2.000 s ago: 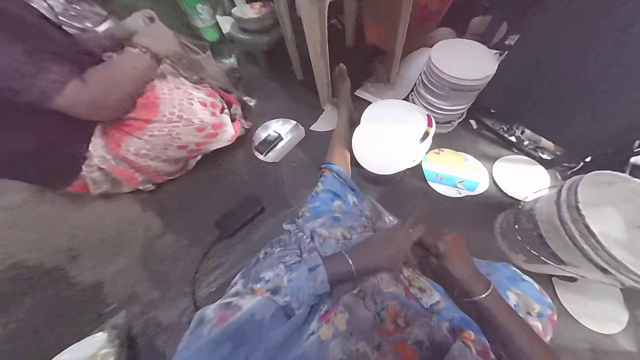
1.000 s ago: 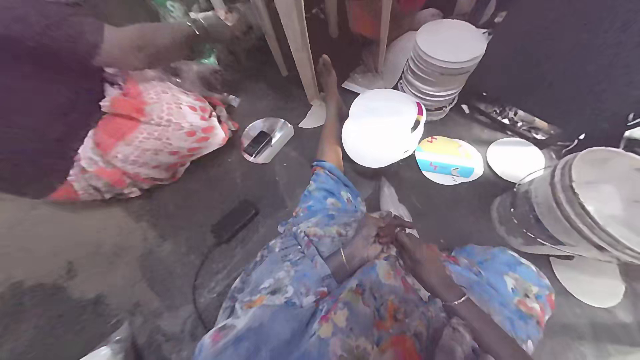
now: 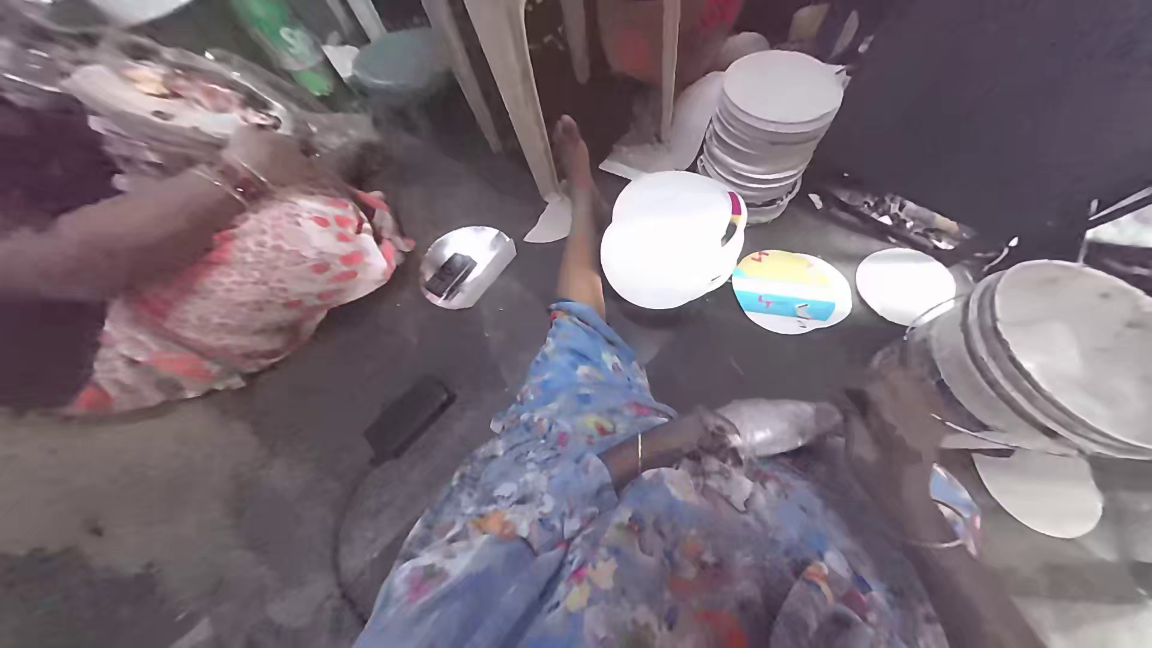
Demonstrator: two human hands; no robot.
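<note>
My left hand point(image 3: 713, 436) is closed on one end of a pale, shiny item point(image 3: 776, 427) that looks like a plastic bag, above the blue floral cloth over my lap point(image 3: 576, 504). Close to the other end of this item is my right hand point(image 3: 886, 418), blurred, beside a stack of whitish buckets or tubs point(image 3: 1075, 351); its finger grip cannot be made out. Beyond my hands, white round sheets point(image 3: 670, 238) lie on the floor, alongside a disc with a yellow and blue print point(image 3: 783, 290) and a plain white disc point(image 3: 905, 285).
A person's arm point(image 3: 153, 229) and red-patterned cloth point(image 3: 261, 297) are at the left. A silvery plate point(image 3: 477, 261) with a dark item, a black adapter-like box point(image 3: 409, 421) with a cord, chair legs point(image 3: 513, 90) and a tall stack of round white pieces point(image 3: 774, 117) surround me.
My hands, together over my lap a second ago, have moved apart; the right one has gone right, toward the buckets. The pale item now stretches between them. The other person's arm has come lower.
</note>
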